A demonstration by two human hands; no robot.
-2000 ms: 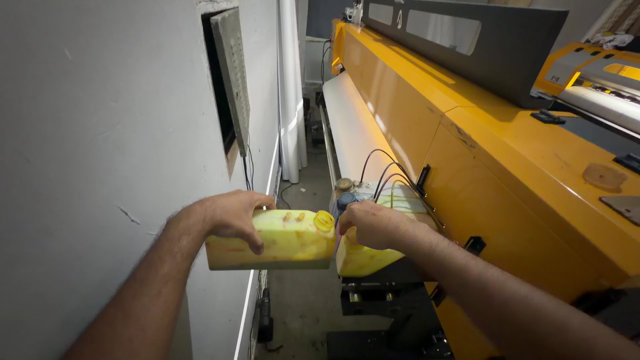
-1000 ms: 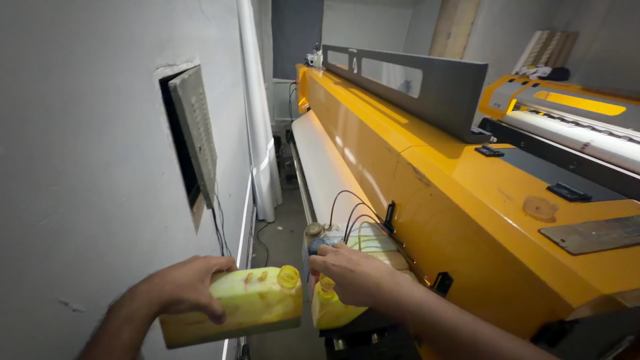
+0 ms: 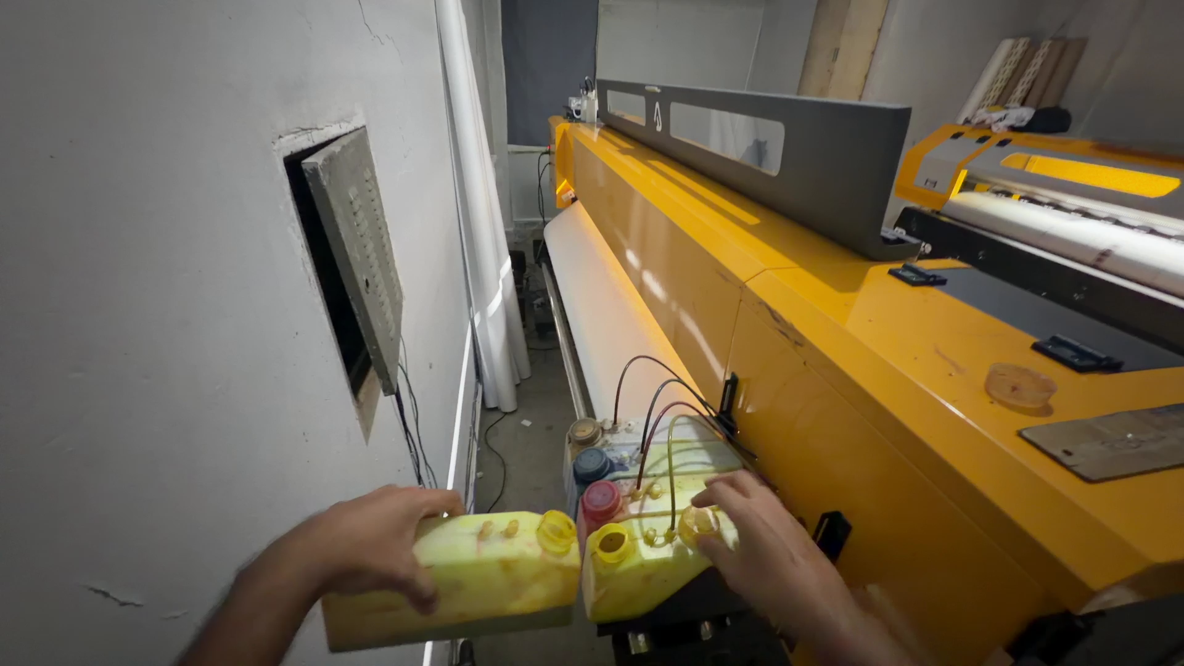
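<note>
My left hand [image 3: 384, 546] grips a yellow-stained plastic ink jug [image 3: 495, 578] lying on its side, its yellow screw cap [image 3: 557, 532] facing right. Beside that cap stands an ink tank [image 3: 638, 573] of translucent yellow plastic with its round mouth [image 3: 612, 544] uncovered. Over the tank's right part, my right hand [image 3: 763, 541] has its fingers around a loose yellow cap [image 3: 699, 524]. Behind are tanks with a red cap [image 3: 601, 500], a dark blue cap [image 3: 592, 464] and a brown cap [image 3: 585, 432]. Thin tubes [image 3: 673, 435] arch from the tanks to the printer.
A long yellow large-format printer [image 3: 666, 296] runs along the right, with a white media roll [image 3: 601, 314] on its side. At left, a metal panel door [image 3: 356, 259] juts from the wall. A round stained piece [image 3: 1019, 386] and a metal plate [image 3: 1110, 442] lie on the printer.
My right hand has moved right, from the tank caps to the tank's right part. The yellow tank's open mouth and the red cap now show plainly. My left hand still holds the jug.
</note>
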